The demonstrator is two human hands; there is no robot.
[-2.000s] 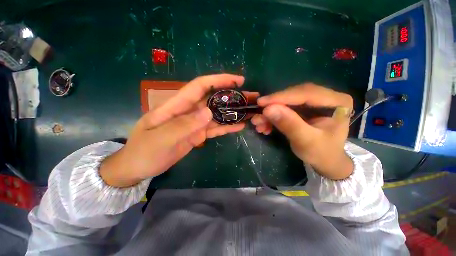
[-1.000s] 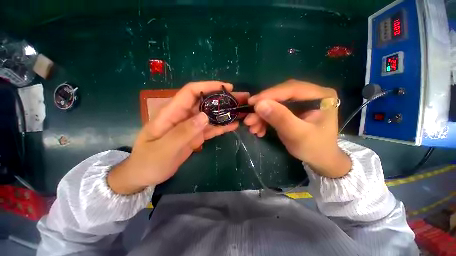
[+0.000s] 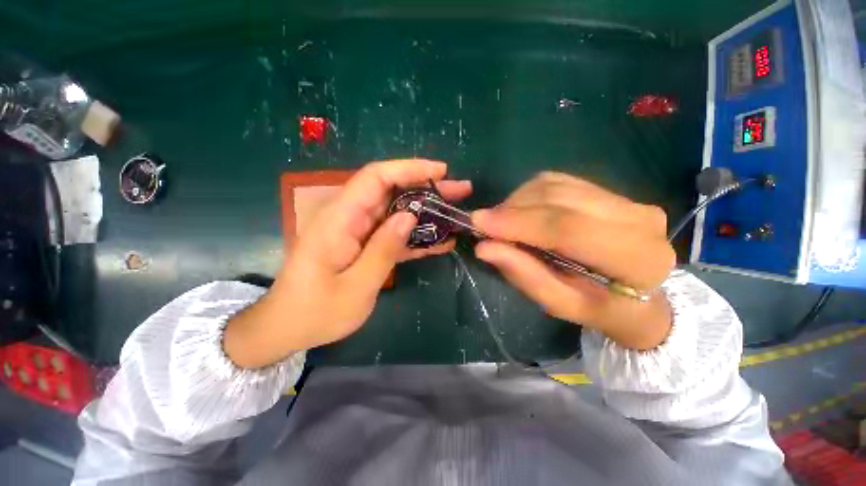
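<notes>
My left hand [image 3: 347, 256] holds a round unit [image 3: 424, 231] with a dark inside, pale details and a shiny rim between thumb and fingers. My right hand [image 3: 574, 252] holds slim tweezers [image 3: 560, 261] like a pen, with a gold-coloured band near the rear. The two silvery tips are over the inside of the round unit; whether they grip a part cannot be told. The orange-framed plate [image 3: 290, 204] lies behind my left hand, which hides much of it.
Another round unit [image 3: 141, 179] lies at left, near a clear bottle [image 3: 47, 114], tan block [image 3: 100, 122] and white paper [image 3: 76, 200]. A blue control box [image 3: 750, 190] stands at right. Small red pieces [image 3: 313, 129] lie behind the plate. A red tray [image 3: 43, 375] is at lower left.
My right hand has turned, and the tweezers now show two separate silvery tips, slanting up to the left. My left hand still holds the round unit. The whole view has shifted slightly.
</notes>
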